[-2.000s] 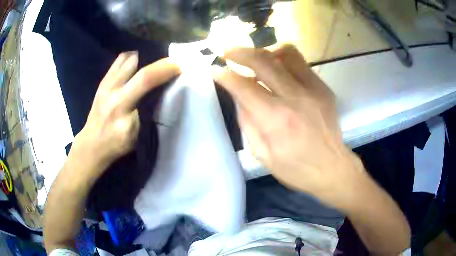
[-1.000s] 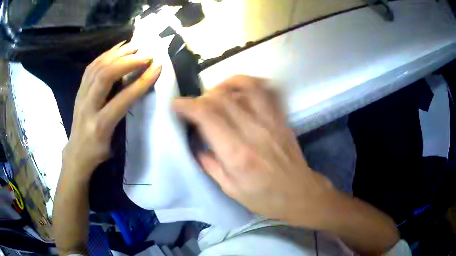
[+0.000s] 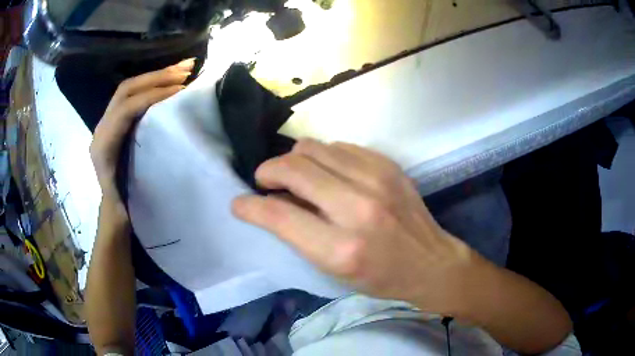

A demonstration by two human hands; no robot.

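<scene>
A white fabric panel with a curved lower edge and short dark marks hangs over the table edge toward the lap. A black fabric piece lies bunched along its right side. My right hand pinches the black and white layers between thumb and fingers. My left hand is partly behind the white panel's left edge, fingertips near the machine; whether it grips cloth is hidden. The needle area is lost in glare.
The dark, shiny sewing machine head is at top left. The lit bed plate and white tabletop stretch right, with a grey metal tool at the top. A blue basket is lower left. Black cloth hangs at right.
The white panel has spread left over part of my left hand. The black piece has bunched up beside it. My right hand has moved slightly down and now pinches the layers.
</scene>
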